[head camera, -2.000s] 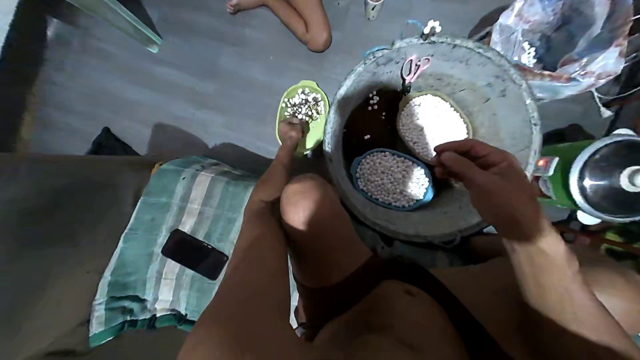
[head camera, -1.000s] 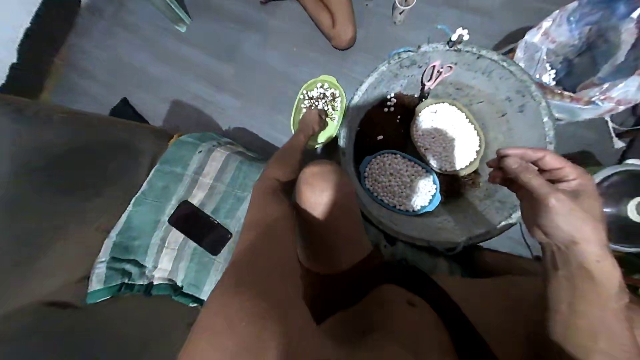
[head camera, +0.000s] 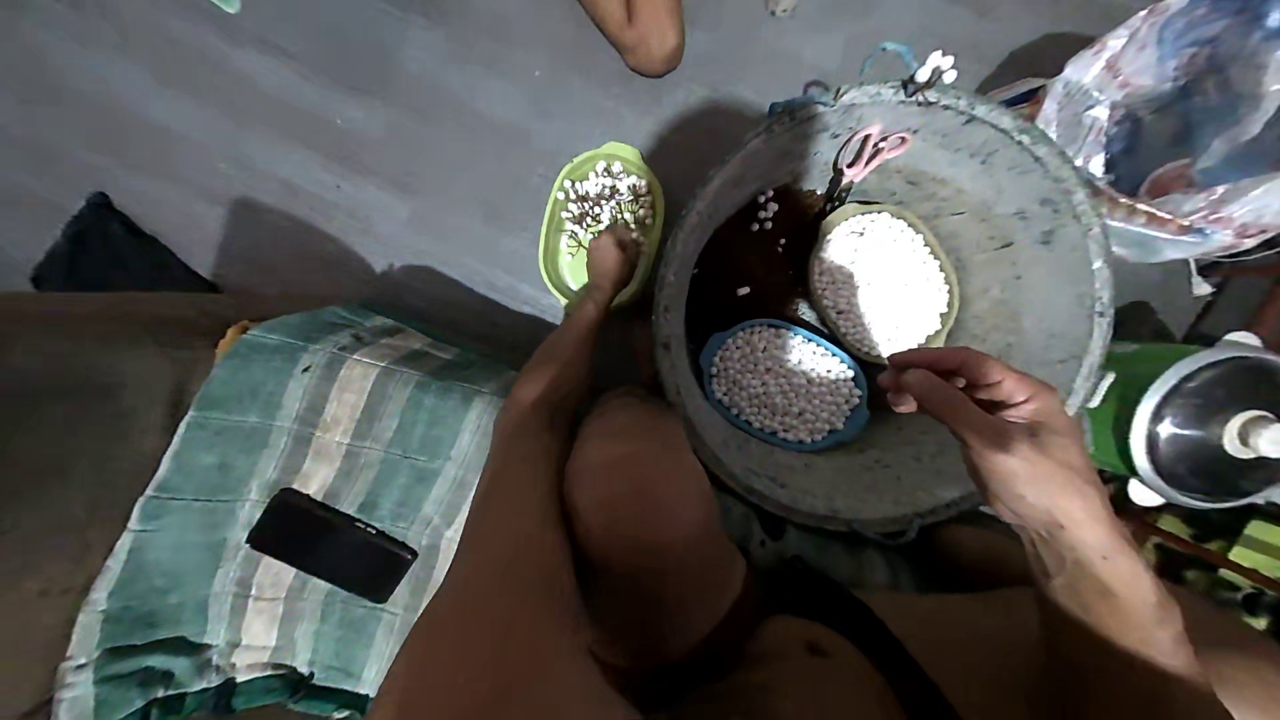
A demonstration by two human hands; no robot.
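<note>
My left hand point(head camera: 612, 258) reaches into a light green plastic tray point(head camera: 553, 235) on the floor, its fingers at a pile of small white pieces with dark stems point(head camera: 605, 195); what it grips is hidden. My right hand point(head camera: 985, 400) is above the large round grey tub point(head camera: 1020, 240), thumb and fingertips together; whether something small is between them cannot be told. Just left of its fingertips are a blue basket point(head camera: 712, 395) of small white round pieces and a pale yellow basket point(head camera: 950, 265) heaped with more. Pink-handled scissors point(head camera: 872, 152) lean beside the yellow basket.
A clear plastic bag point(head camera: 1120, 130) is right of the tub, above a green container with a dark, grey-rimmed lid point(head camera: 1215, 430). A black phone point(head camera: 332, 545) lies on a striped green cloth point(head camera: 190, 570) at left. Another person's bent limb point(head camera: 640, 35) shows at the top.
My right hand, over the yellow basket's edge two seconds ago, moved right of the baskets, and is now nearer them again. My left hand stays at the green tray. The view has shifted somewhat.
</note>
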